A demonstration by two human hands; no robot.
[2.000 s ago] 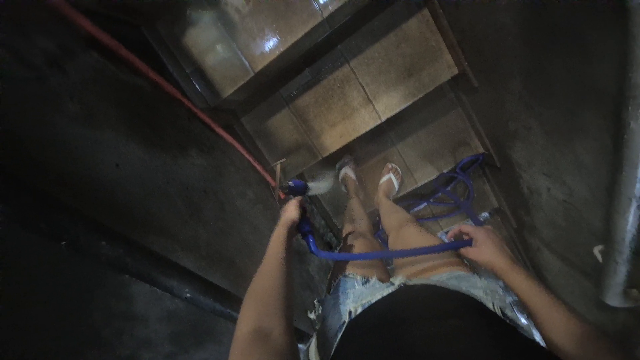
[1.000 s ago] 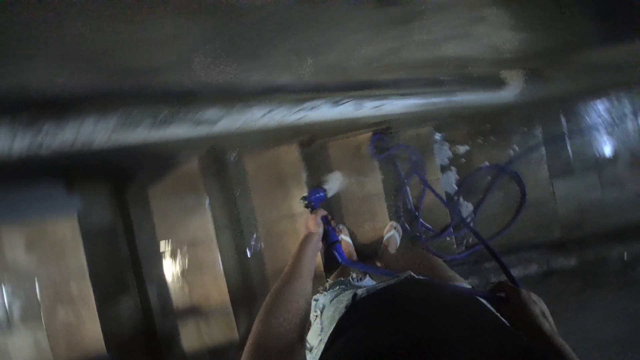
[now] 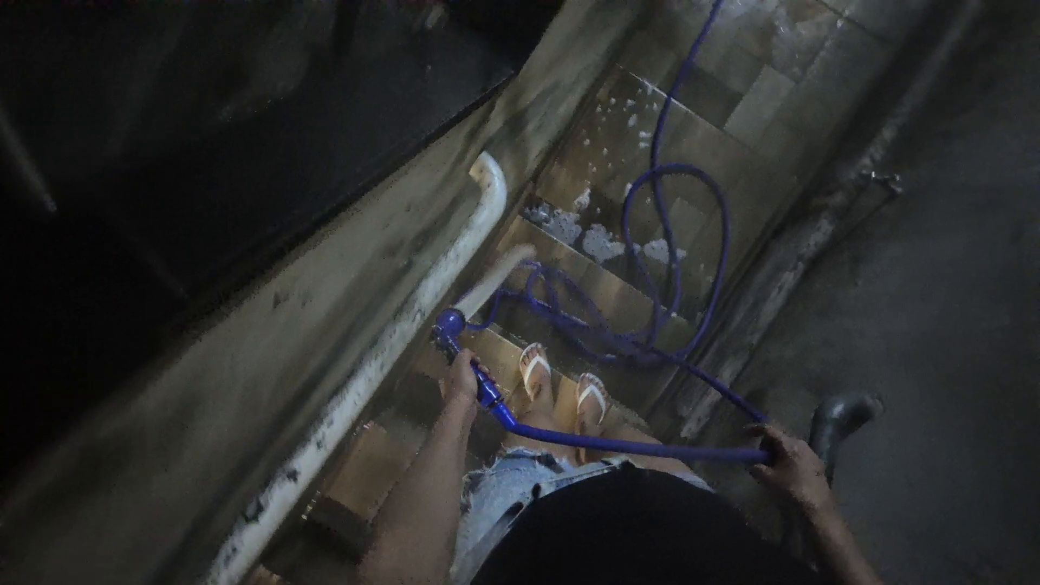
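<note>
My left hand (image 3: pixel 461 377) is closed around the grip of a blue hose spray nozzle (image 3: pixel 450 322). From the nozzle's head a whitish jet of water (image 3: pixel 496 282) sprays up and to the right over the steps. A blue hose (image 3: pixel 601 443) runs from the nozzle's base across my lap to my right hand (image 3: pixel 790 460), whose fingers are wrapped around it. Beyond that hand the hose continues up to the steps and lies there in loose loops (image 3: pixel 723 236).
My feet in white-strapped flip-flops (image 3: pixel 534 370) stand on tiled steps (image 3: pixel 691 130). White foam (image 3: pixel 601 242) lies on the steps ahead. A worn white handrail (image 3: pixel 382 349) runs along the left wall, and a dark rail end (image 3: pixel 845 410) juts out at the right.
The view has swung strongly; foam and looped hose now show ahead of my feet. Both hands still hold the nozzle and hose, and water still sprays.
</note>
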